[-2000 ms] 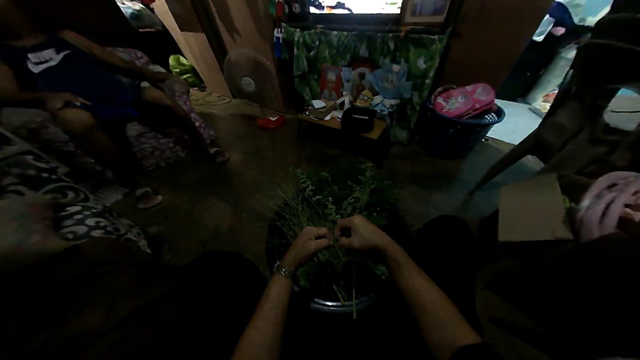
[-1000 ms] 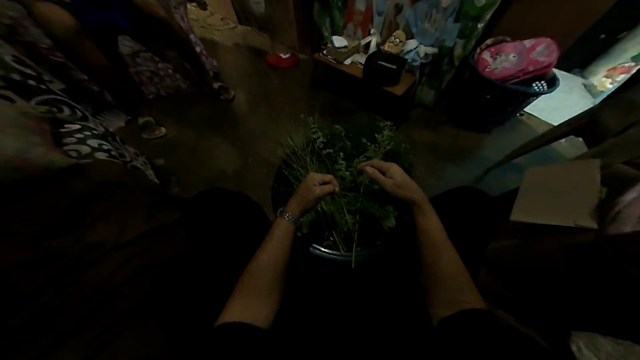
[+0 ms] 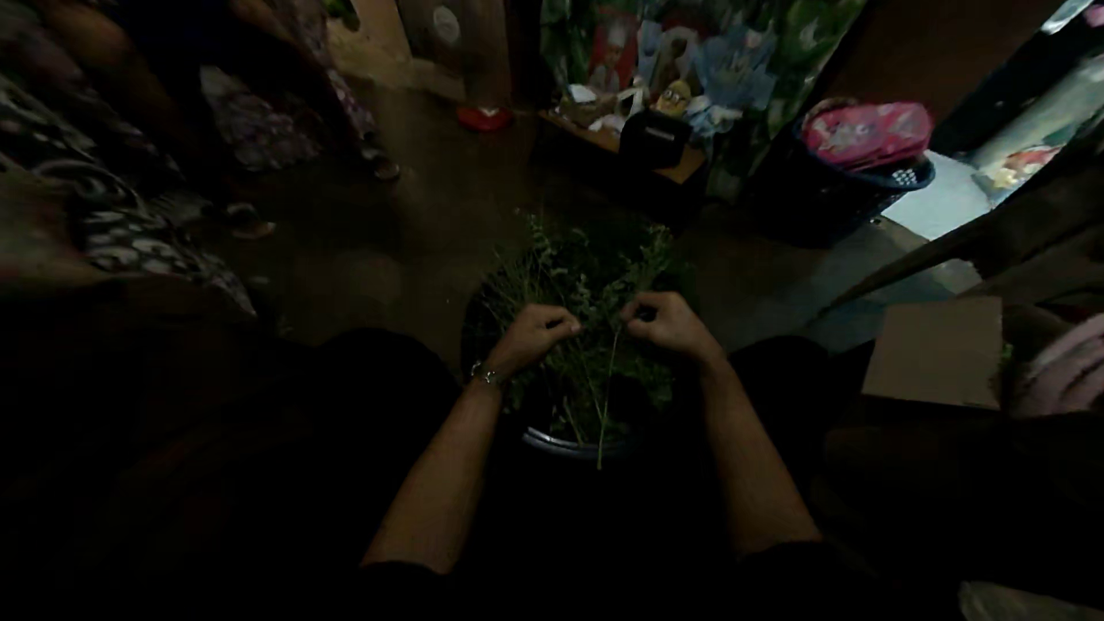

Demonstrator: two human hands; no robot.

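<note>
A dark round basin (image 3: 569, 448) between my knees holds a heap of leafy green stems (image 3: 569, 366). My left hand (image 3: 539, 336), with a bracelet or watch at its wrist, is over the left part of the heap, thumb and fingertips pinched together; whether something thin is between them is too dark to tell. To its right, my right hand (image 3: 664, 323) pinches a long thin stem (image 3: 607, 388), whose pale lower end hangs over the basin's front rim. The two hands are a short way apart, and the leaves beneath them are dim.
A cardboard piece (image 3: 936, 352) lies at the right. Farther back stand a dark laundry basket (image 3: 841, 185) with a pink bag (image 3: 869, 134) on it and a low wooden table (image 3: 686, 164) with small items. A seated person's legs (image 3: 285, 78) are at the upper left.
My hands, close together two seconds ago, have moved apart over the basin. The view has tilted downward.
</note>
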